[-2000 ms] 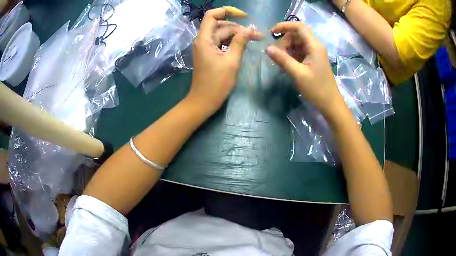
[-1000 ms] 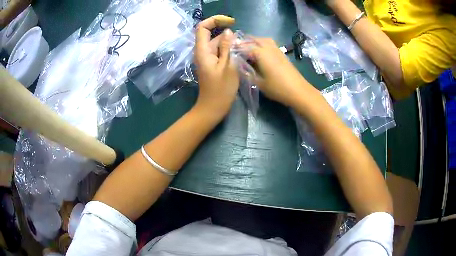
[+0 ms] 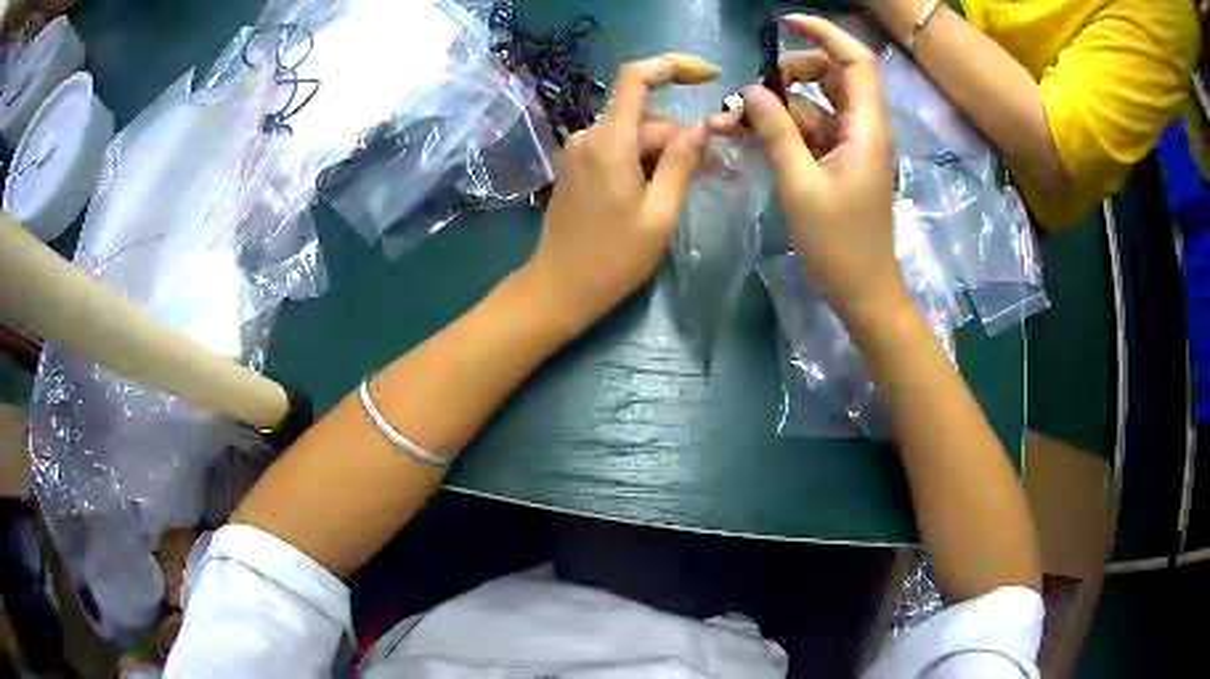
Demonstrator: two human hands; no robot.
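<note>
My left hand (image 3: pixel 617 186), with a yellowish cover on one finger, pinches the mouth of a small clear zip bag (image 3: pixel 717 252) between thumb and finger. The bag hangs down above the tabletop. My right hand (image 3: pixel 829 159) holds a short black USB cable (image 3: pixel 771 60), its light plug end (image 3: pixel 734 104) at the bag's mouth, close to my left fingertips. Whether the plug is inside the bag cannot be told.
Loose black cables (image 3: pixel 557 66) lie beyond my left hand. A large poly bag (image 3: pixel 173 252) and white round tubs (image 3: pixel 60 153) are at left, with a cream padded tube (image 3: pixel 133 325). Clear bags (image 3: pixel 962 239) lie by my right forearm. A person in yellow (image 3: pixel 1115 93) is at right.
My hands were close together over a crumpled bag; they are now apart, with the bag hanging. My right hand has taken hold of a black cable. The other person's arm has shifted slightly.
</note>
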